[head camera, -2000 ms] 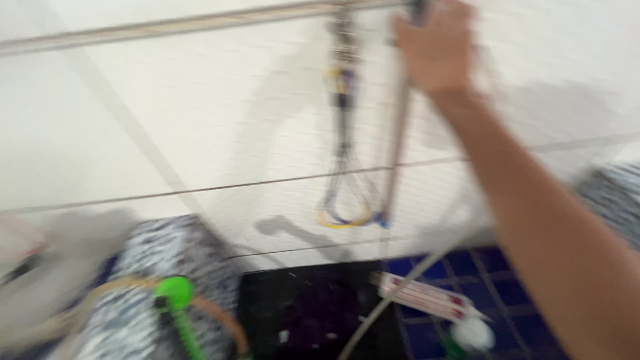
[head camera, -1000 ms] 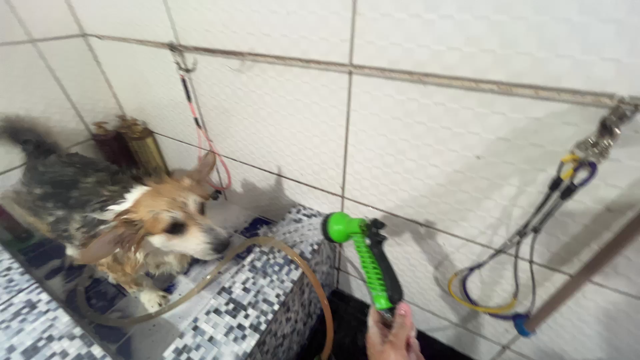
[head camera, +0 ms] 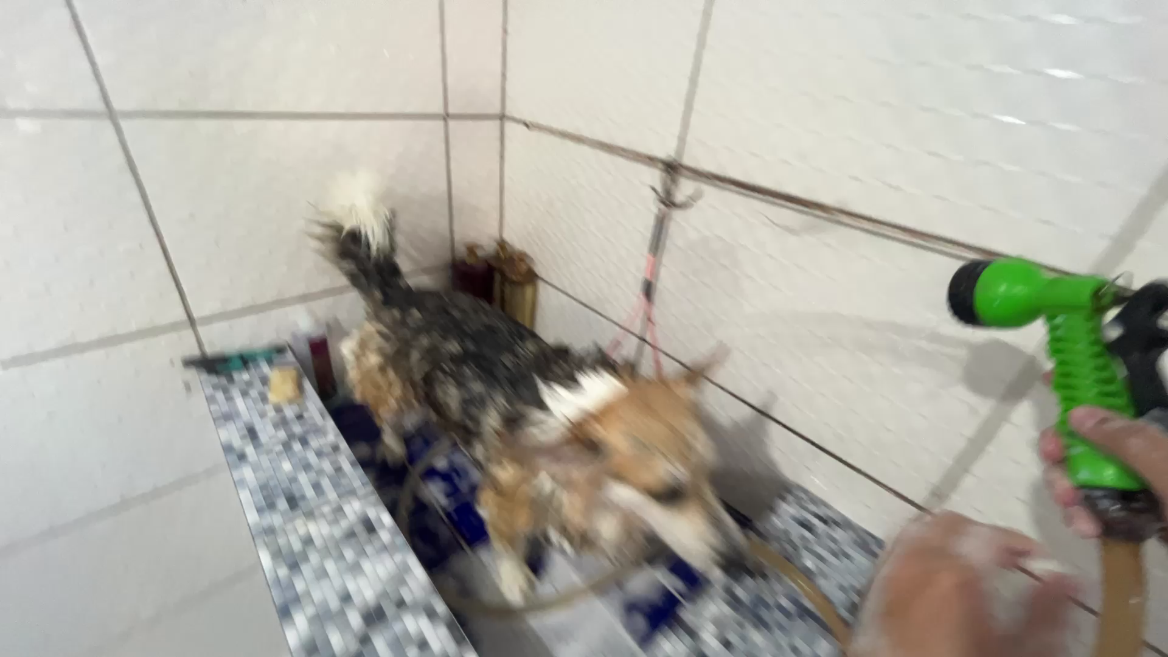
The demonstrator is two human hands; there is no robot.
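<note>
At the right edge, my right hand (head camera: 1122, 447) grips the handle of a green hose spray nozzle (head camera: 1008, 292) with a black head and trigger. Below and left of it is my left hand (head camera: 958, 584), blurred, fingers apart, with no object visible in it. A wet dog (head camera: 493, 365) with a black back, tan head and white-tipped tail stands in the tiled tub, its head lowered toward the right. From the nozzle a tan hose (head camera: 1121, 593) runs down, and a hose section (head camera: 808, 584) passes by the dog's muzzle.
A mosaic-tiled ledge (head camera: 338, 538) borders the tub on the left, bearing a yellowish block (head camera: 285, 386) and a dark green tool (head camera: 235, 358). Bottles (head camera: 516, 287) stand in the corner behind the dog. A pink-and-black cord (head camera: 650, 283) hangs from a wall hook.
The view has swung left to the dog. The nozzle, held low one second ago, is now raised at the right. Both hands now show. The dog's head is lower and its white tail tip is up.
</note>
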